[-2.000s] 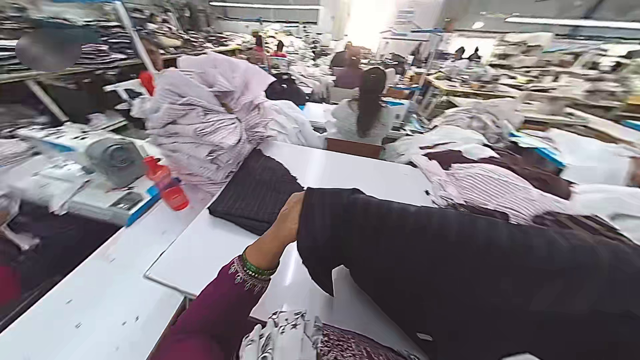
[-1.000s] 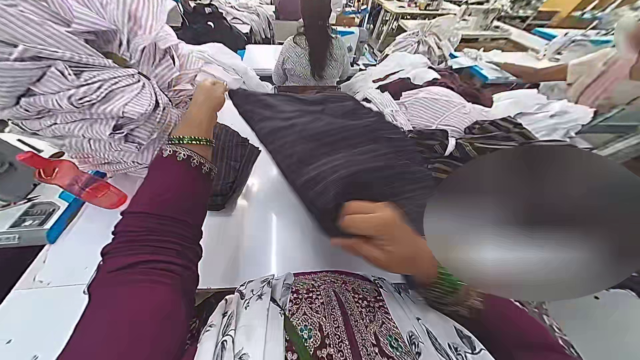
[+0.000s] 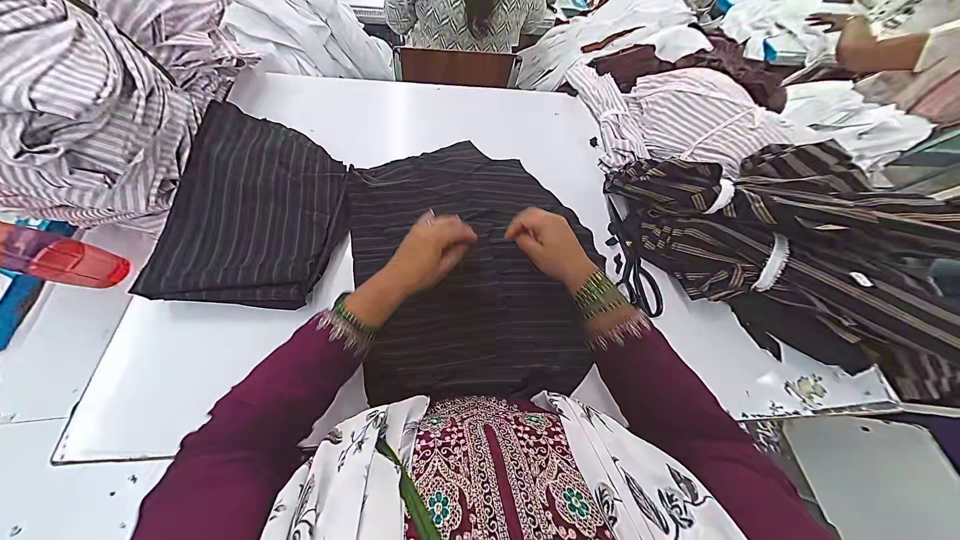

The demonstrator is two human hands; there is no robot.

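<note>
A dark striped fabric piece point(image 3: 480, 315) lies spread on the white table point(image 3: 420, 112) in front of my body. Above its middle are my left hand point(image 3: 431, 251) and my right hand point(image 3: 551, 244), a short gap apart, fingers curled with thumbs toward the fingertips. Whether either one pinches the cloth cannot be made out. Left of this piece lies a folded stack of the same dark striped fabric point(image 3: 247, 210), its edge meeting the spread piece. Black-handled scissors point(image 3: 637, 281) rest on the table beside my right wrist.
Striped white garments point(image 3: 90, 120) are heaped at the left, above a red plastic bottle point(image 3: 67, 259). Tied bundles of dark striped cloth point(image 3: 810, 240) and a white striped bundle point(image 3: 697, 105) lie at the right. A person sits beyond the table's far edge; another person's arm shows at upper right.
The dark piece, held up between both hands a second ago, now lies on the table. My hands have come closer together over it. The view is tilted further down.
</note>
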